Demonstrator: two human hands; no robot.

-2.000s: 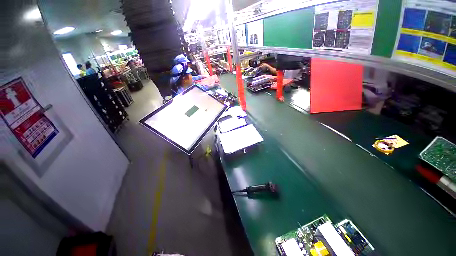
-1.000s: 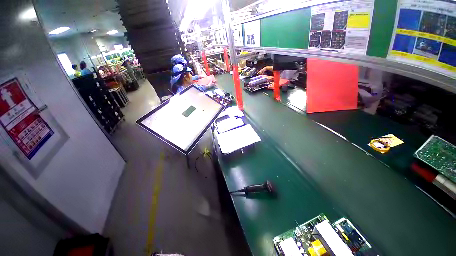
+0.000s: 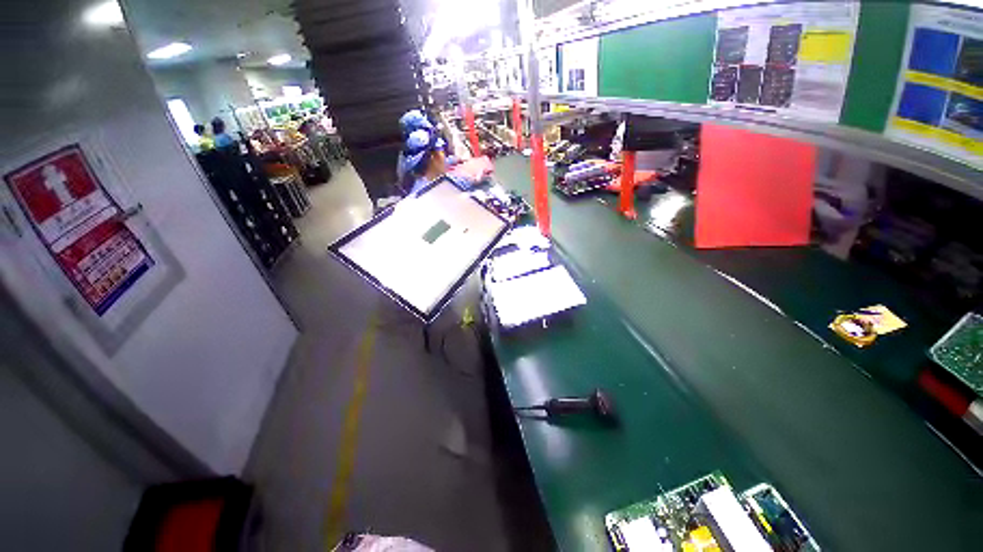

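Neither of my hands can be made out. A populated circuit board (image 3: pixel 706 522) lies on the green bench (image 3: pixel 636 431) at the bottom edge, cut off by it; it has white bars and a yellow part. A black handled tool with a thin cord or shaft (image 3: pixel 577 405), perhaps a scanner or screwdriver, lies alone on the bench beyond it. A second green board (image 3: pixel 959 350) is raised on red and white items at the right edge. A yellow ring (image 3: pixel 855 328) lies on a pale card.
A tilted white framed panel (image 3: pixel 426 246) stands at the bench's left edge, beside white rectangular items (image 3: pixel 536 294). A red sheet (image 3: pixel 755 189) stands upright across the bench. A person in blue (image 3: pixel 420 153) is beyond. A black box with red inside (image 3: pixel 192 523) is lower left.
The whole view has shifted slightly, so the bench, panel and boards appear farther right. A patch of pale pink fabric at the bottom edge shows more. Nothing on the bench has visibly moved.
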